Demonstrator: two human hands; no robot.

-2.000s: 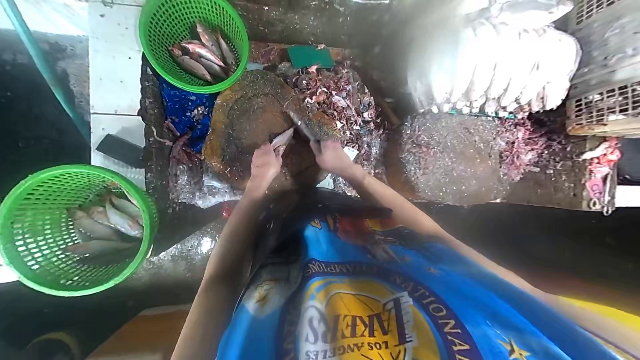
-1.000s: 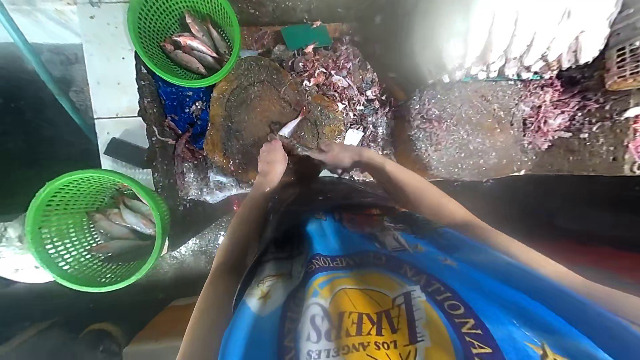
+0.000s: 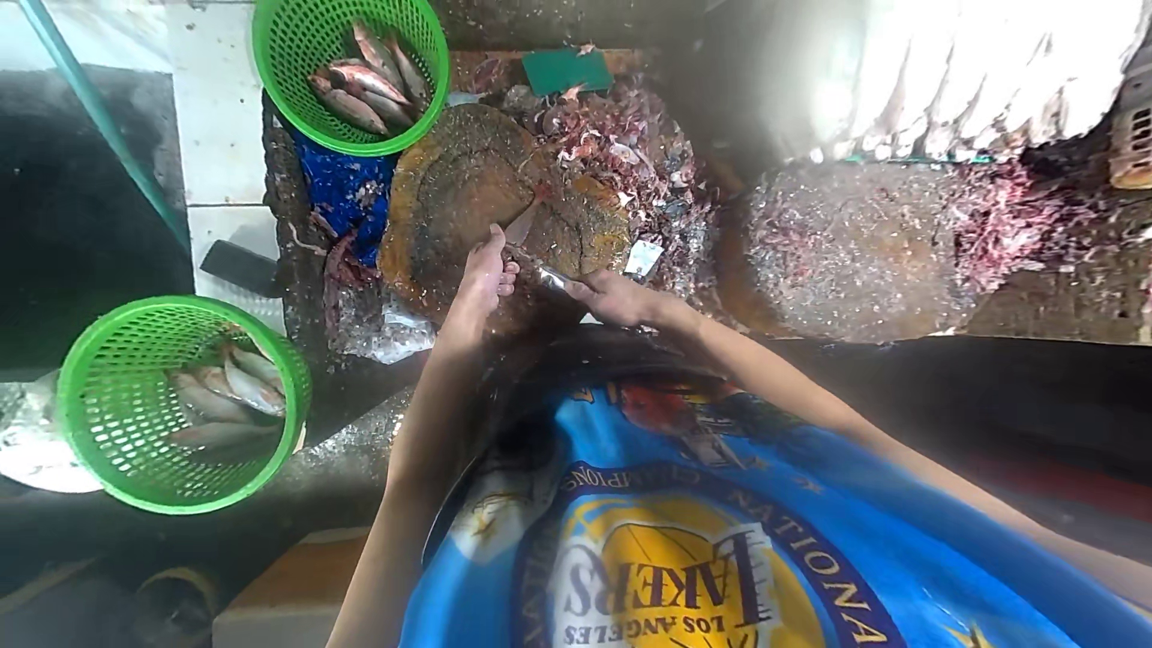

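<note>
My left hand (image 3: pixel 489 274) is closed around a small fish (image 3: pixel 520 225) over a round wooden chopping block (image 3: pixel 459 180); its reddish tail end points away from me. My right hand (image 3: pixel 614 297), just to the right near the block's front edge, grips a shiny metal tool (image 3: pixel 552 277), perhaps a knife. The tool's tip is close to my left fingers; whether it touches the fish is unclear. Several reddish fish (image 3: pixel 364 81) lie in a green plastic basket (image 3: pixel 270 67) at the block's upper left. More fish (image 3: pixel 216 396) lie in a second green basket (image 3: pixel 81 387) at lower left.
Fish scraps (image 3: pixel 630 153) are heaped right of the block, beside a green flat piece (image 3: pixel 567 72). Farther right are a scrap-strewn board (image 3: pixel 846 252), rows of pale fish (image 3: pixel 954 81) and a plastic crate (image 3: pixel 1132 135). A dark block (image 3: pixel 241 268) sits on white tiles at left.
The fish in my left hand shows more of its tail end beyond the fingers, pointing up and right. Both hands stay close together over the block. The view has shifted slightly.
</note>
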